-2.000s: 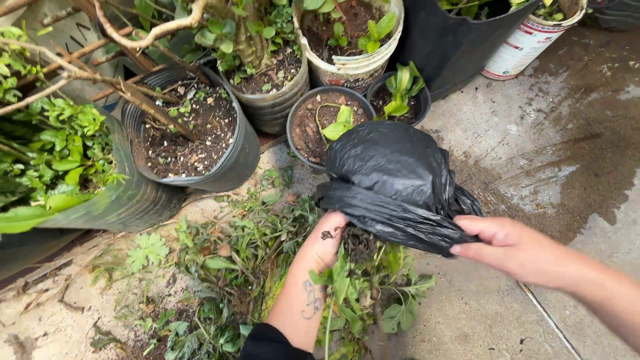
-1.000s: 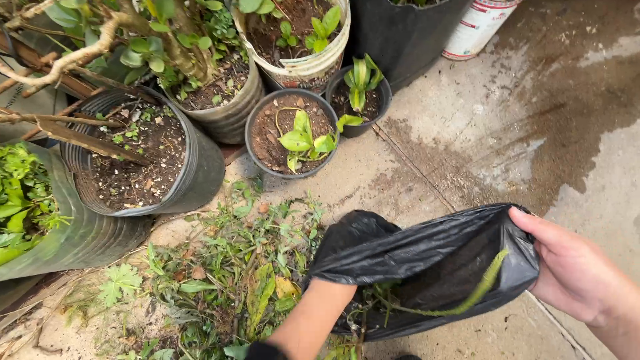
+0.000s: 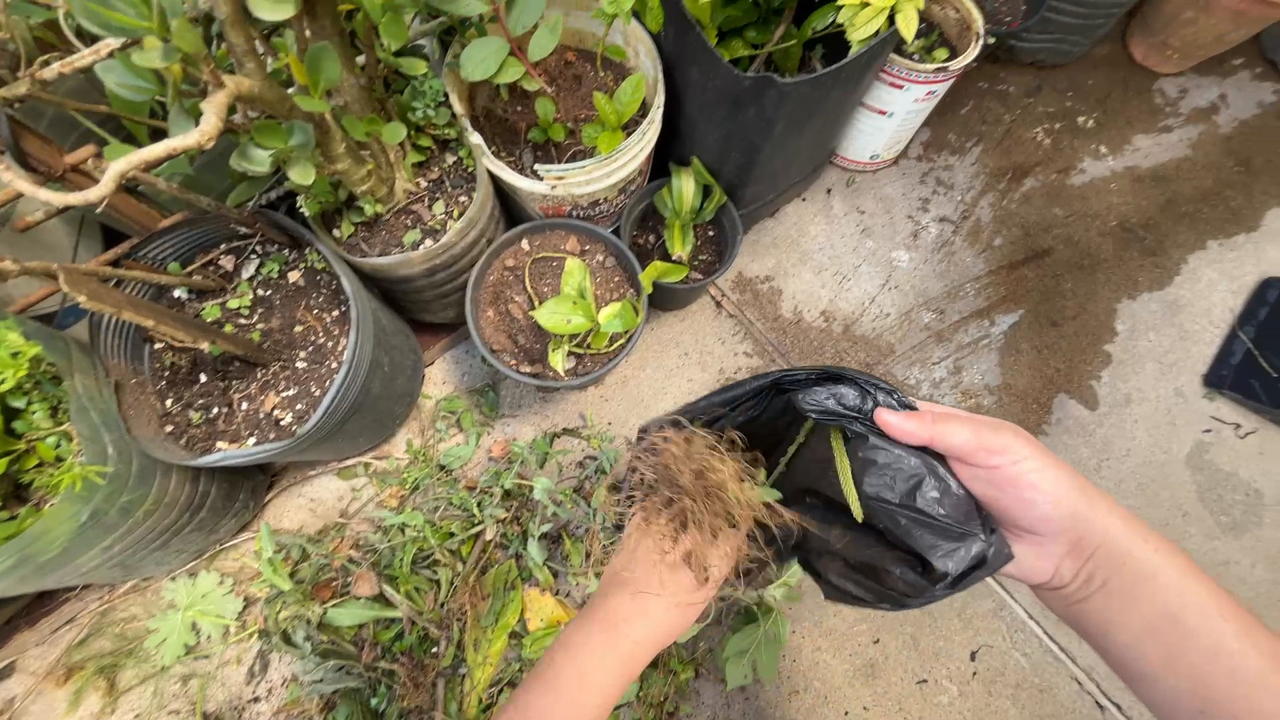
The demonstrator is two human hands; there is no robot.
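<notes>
My left hand [image 3: 675, 570] is closed round a clump of dry, brown fibrous roots [image 3: 700, 490] at the left side of a black plastic bag's mouth. The black plastic bag [image 3: 900, 510] hangs open from my right hand [image 3: 985, 480], whose thumb lies over the rim and whose fingers are behind it. Inside the bag a green spiky stem [image 3: 845, 475] shows; the bottom of the bag is in shadow. Below and left of the bag, a heap of pulled weeds and leaves [image 3: 430, 570] lies on the ground, partly behind my left forearm.
Potted plants line the back and left: a large black pot of soil [image 3: 385, 375], a small pot with a trailing plant [image 3: 480, 330], a smaller black pot [image 3: 690, 290], a white bucket [image 3: 610, 170] and a red-and-white can [image 3: 885, 120]. A dark flat object [image 3: 1250, 350] lies on the concrete at right.
The bag was bunched up between both hands, then spread with my left hand at its mouth. Now my left hand is outside its left edge with a clump of roots in it.
</notes>
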